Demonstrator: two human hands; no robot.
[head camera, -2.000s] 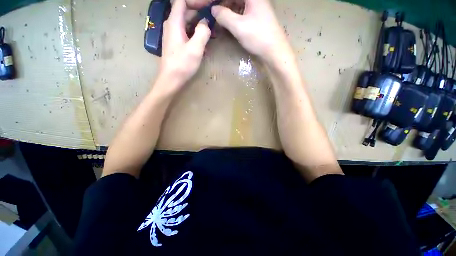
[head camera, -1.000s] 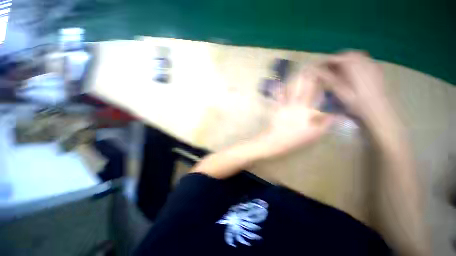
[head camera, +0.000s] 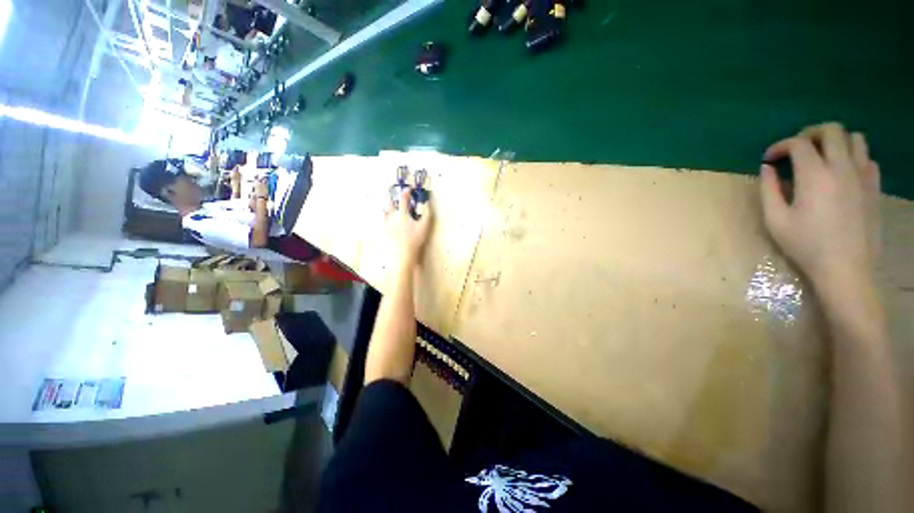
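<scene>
My left hand (head camera: 409, 222) is stretched out to the far left part of the bench. Its fingers are on small black corded units (head camera: 420, 200), which show on both sides of the fingers; their exact number is unclear. My right hand (head camera: 824, 205) is at the bench's far edge on the right, fingers curled, with a small dark piece (head camera: 781, 170) between thumb and fingers, mostly hidden. The cardboard bench covering (head camera: 601, 271) lies between the hands.
The green conveyor (head camera: 661, 90) runs beyond the bench, carrying scattered black units (head camera: 429, 59). A black tote (head camera: 511, 401) with packed rows (head camera: 441, 359) sits below the near edge. A person (head camera: 215, 215) in white sits at the far left. Cartons (head camera: 246, 301) stand on the floor.
The view has swung left, showing more conveyor and room. My hands, close together before, are now far apart; my left hand has moved to the units at the left.
</scene>
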